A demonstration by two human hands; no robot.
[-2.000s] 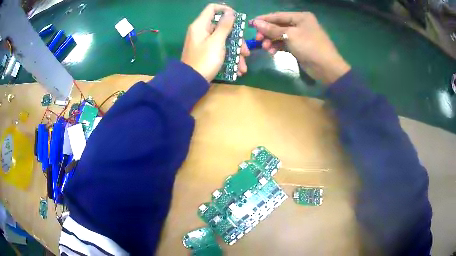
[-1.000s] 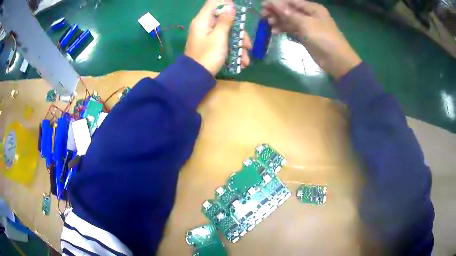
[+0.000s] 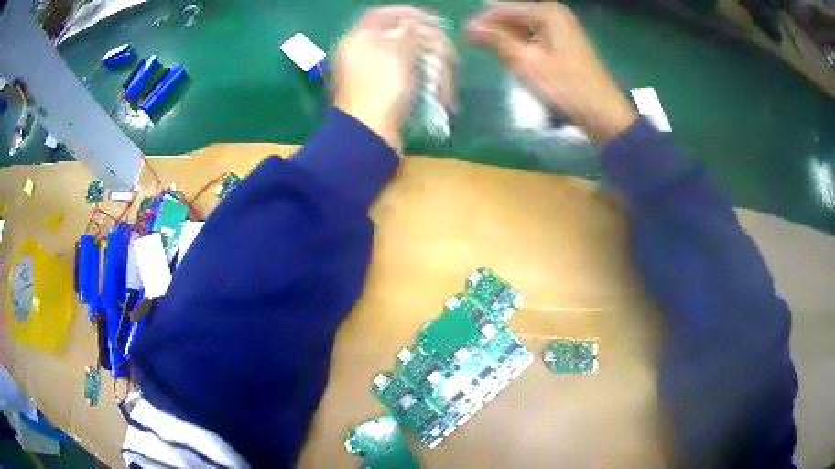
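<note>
My left hand (image 3: 389, 69) is blurred at the top centre, closed around a blurred upright board strip (image 3: 432, 96). My right hand (image 3: 540, 64) is to its right, a short gap away, with thumb and fingertips together. Whether a thin lead is pinched in them cannot be told. No blue battery shows between the hands. A pile of green circuit board panels (image 3: 451, 365) lies on the brown paper below, with a plainer green board (image 3: 384, 443) at its lower left and a single small board (image 3: 572, 357) at its right.
A heap of blue batteries (image 3: 113, 273) with red wires lies at the left under a grey plate (image 3: 78, 105). A yellow tape roll (image 3: 43, 307) is at the far left. Loose blue batteries (image 3: 165, 90) and two white-faced pieces (image 3: 303, 53), (image 3: 651, 109) lie on the green surface.
The blue battery that hung by my right hand no longer shows there. A white-faced piece now shows beyond my right wrist. My left hand still has the strip, now more blurred.
</note>
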